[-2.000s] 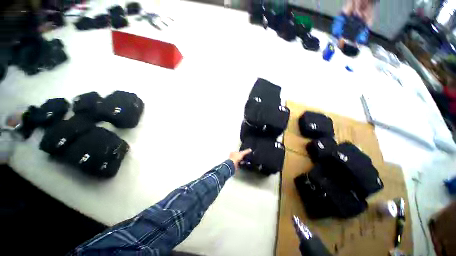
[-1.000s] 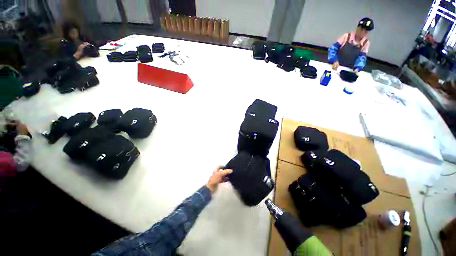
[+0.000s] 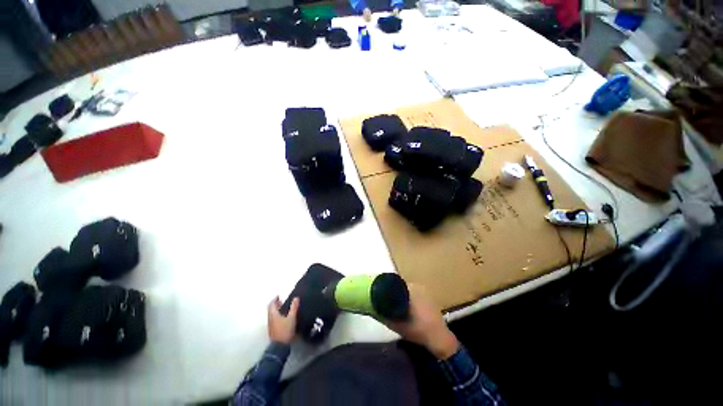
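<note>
A small black bag (image 3: 315, 297) with a white logo lies on the white table close in front of me. My left hand (image 3: 284, 319) grips its left side. My right hand (image 3: 422, 321) holds the hot air gun (image 3: 356, 294) by its rear part, with the lime-green barrel pointing left at the bag. The gun's nozzle is hard to make out against the black bag. More black bags stand in a row (image 3: 313, 151) beyond, and others are piled (image 3: 436, 155) on the brown cardboard sheet (image 3: 499, 246).
Another group of black bags (image 3: 91, 317) is at the left. A red block (image 3: 103, 151) lies behind it. A white tub (image 3: 513, 174), a black pen-like tool (image 3: 540, 182) and a power strip with cords (image 3: 572, 217) are at the right. A person's hands and sleeves show at the far edge.
The view has turned right and down. The bag my left hand holds is now near the table's front edge, apart from the row. The gun has come over to it and my right hand now shows.
</note>
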